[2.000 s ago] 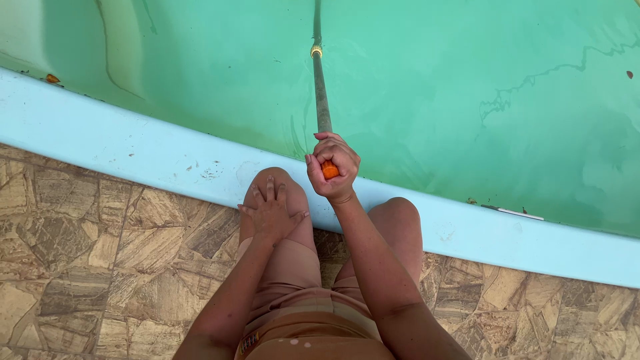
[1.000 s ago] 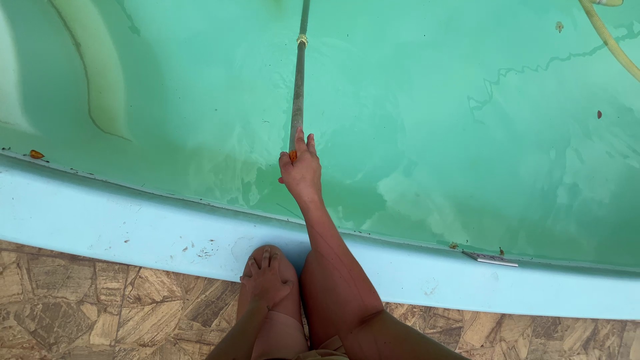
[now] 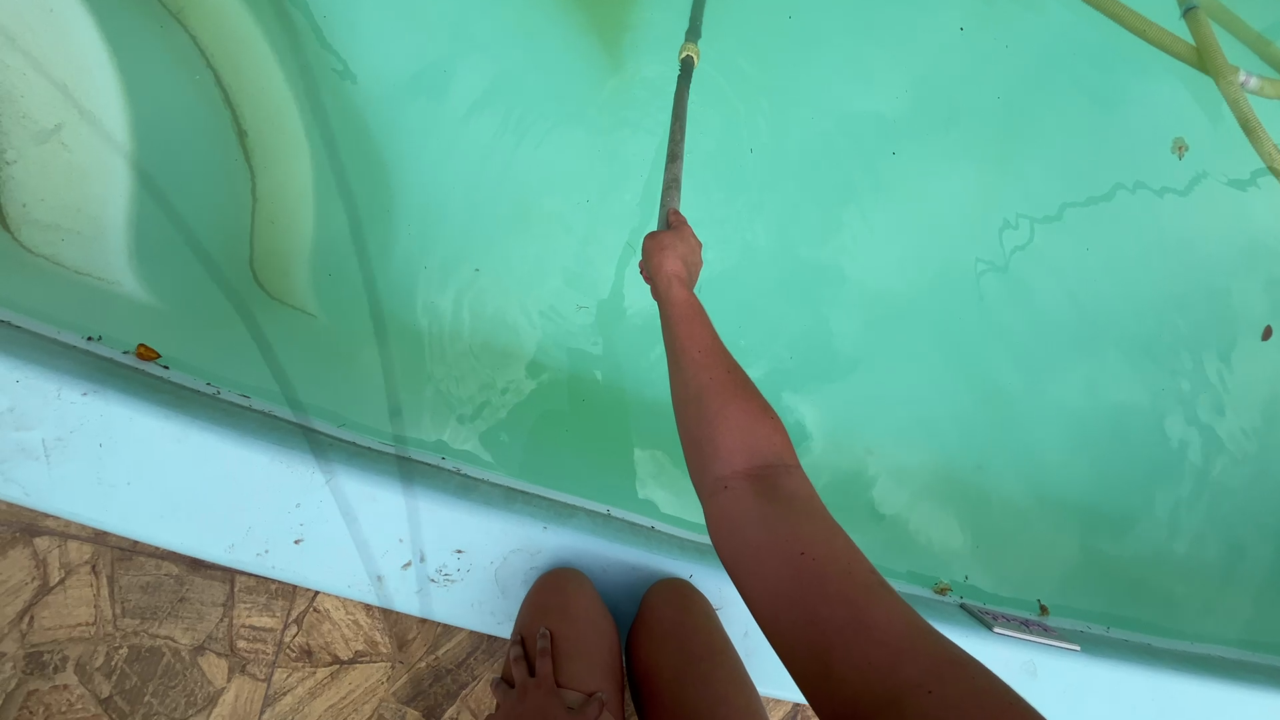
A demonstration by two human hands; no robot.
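Observation:
My right hand is stretched out over the green pool water, closed around the near end of a long grey pole. The pole runs away from me to the top of the view, with a yellowish joint farther along it. The orange end of the pole is hidden by my hand. My left hand rests with spread fingers on my left knee and holds nothing.
A light blue pool edge crosses in front of my knees, with stone paving on my side. Yellow ribbed hoses lie at the upper right. Pale curved steps show underwater at left. A small skimmer plate sits at the pool wall.
My right hand has gone from near my knees out over the water, still with the pole. My left hand has stayed on my knee. The yellow hoses have come into view.

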